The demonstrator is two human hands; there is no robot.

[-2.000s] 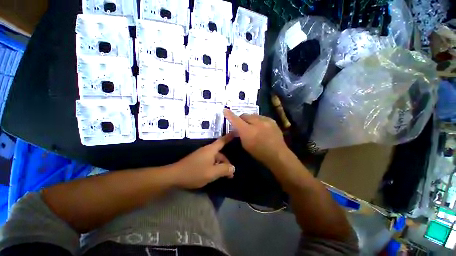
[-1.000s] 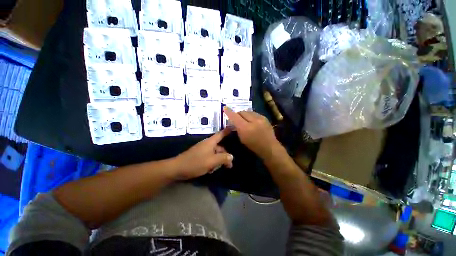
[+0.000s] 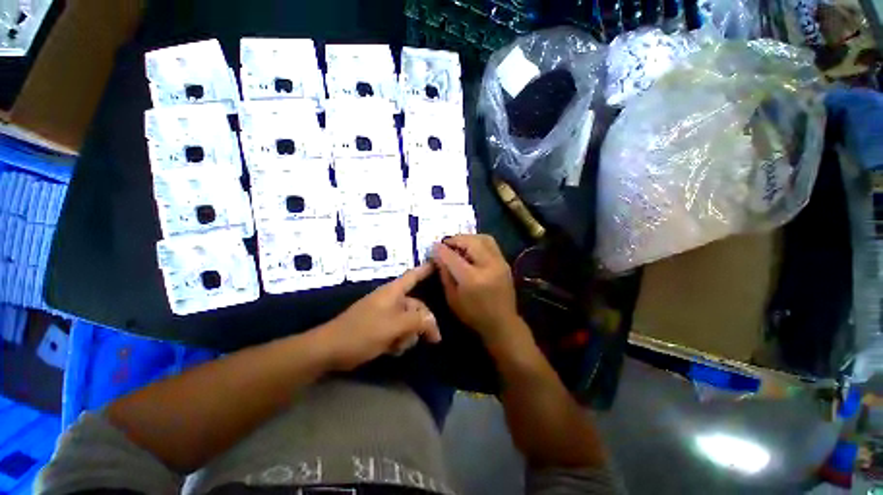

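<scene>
White plastic housings (image 3: 295,247) with dark centres lie in a grid of rows on the black table (image 3: 106,213). My right hand (image 3: 476,282) is over the near right housing (image 3: 443,220), its thumb and forefinger together at the housing's near part and hiding it. Whether a small part is between the fingertips cannot be seen. My left hand (image 3: 385,314) is just left of it, forefinger stretched out to the housing's near left corner, the other fingers curled. I cannot see anything held in it.
A small clear bag with black contents (image 3: 542,101) and a large clear bag (image 3: 692,164) are at the right. A thin yellow-brown tool (image 3: 520,208) lies right of the grid. A brown carton (image 3: 76,72) and blue crates (image 3: 116,372) are at the left, green boards (image 3: 450,39) at the far side.
The view has shifted, so the whole grid's far row now shows. The right hand's forefinger, stretched forward before, is now drawn in to the thumb. The left hand stays beside it, pointing at the same housing.
</scene>
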